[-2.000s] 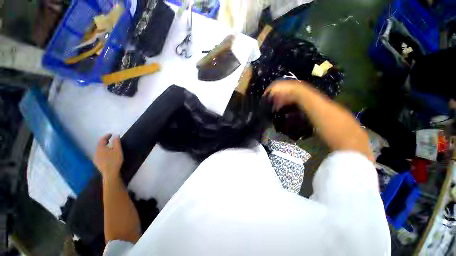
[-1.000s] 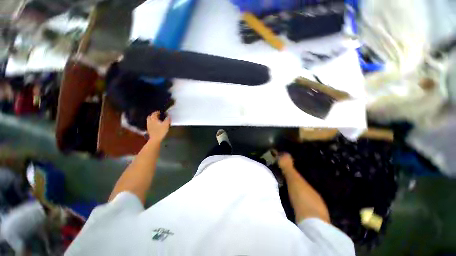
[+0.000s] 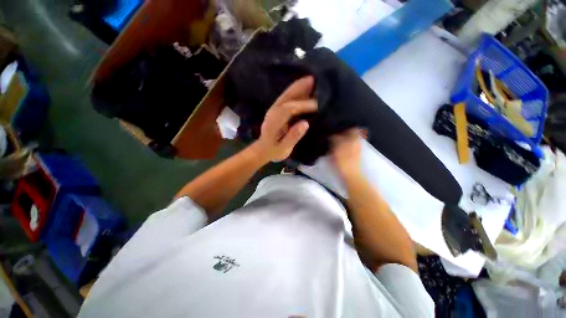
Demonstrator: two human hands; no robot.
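A heap of black cloth lies at the table's left end, beside the sleeve board. My left hand is over the front of this cloth with its fingers apart. My right hand is blurred at the cloth's right edge; whether it grips the cloth cannot be told. The charcoal sleeve board runs from the heap towards the lower right and carries no cloth on its bare part. The steam iron lies on the white table past the board's rounded end.
A brown carton with dark cloth stands left of the table. A blue board lies behind the sleeve board. A blue basket, yellow strip, folded black pieces and scissors are at the right. Blue bins stand on the floor.
The view has swung left to the table's left end and carton. Both hands are now together at the black heap; a second ago my right hand was low by the hanging bundle.
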